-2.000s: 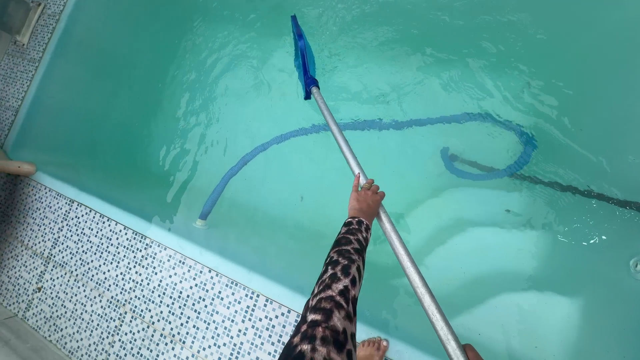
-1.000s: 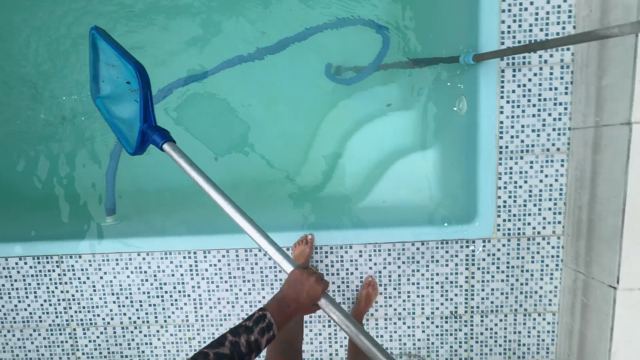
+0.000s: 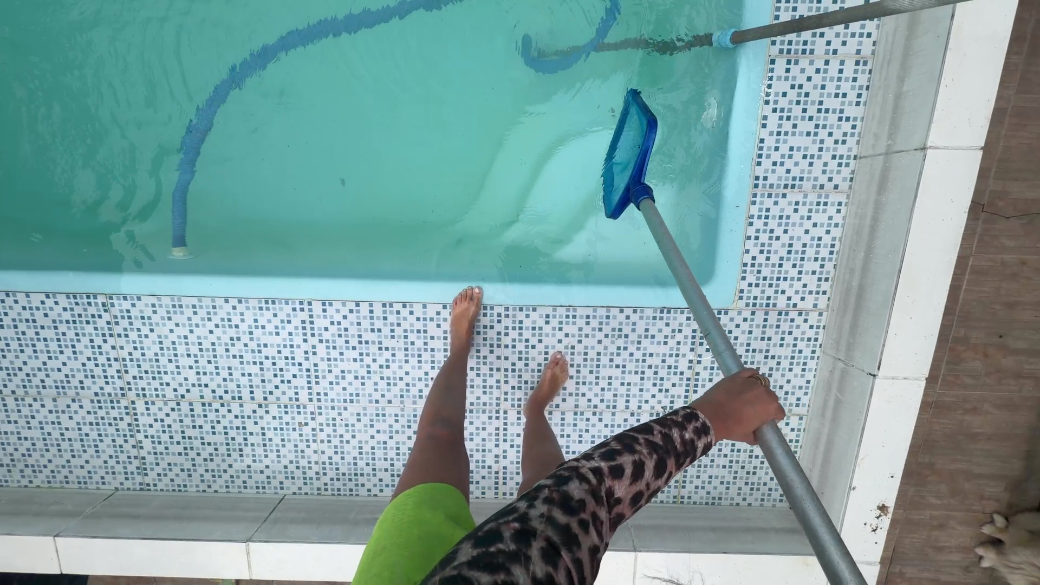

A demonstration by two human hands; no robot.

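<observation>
My left hand [image 3: 739,406], at the end of a leopard-print sleeve, is closed around the grey metal pole [image 3: 686,276] of a pool skimmer. The pole slants from the lower right edge up to the blue skimmer net [image 3: 630,154], which lies at the water's surface over the pale submerged steps near the pool's right corner. The net's left edge looks wavy through the water. My right hand is out of view, as is the pole's lower end.
My bare feet [image 3: 465,313] stand on mosaic-pattern tiles [image 3: 219,349], one at the pool edge. A blue hose [image 3: 199,130] curves through the water. Another pole [image 3: 821,22] crosses the right edge. A raised ledge [image 3: 902,268] borders the tiles. An animal's paws [image 3: 995,528] show at lower right.
The skimmer net has moved right, from over the hose to the corner by the steps. My left hand has stayed on the pole. My right hand's fingers, seen earliest at the bottom edge, are out of view.
</observation>
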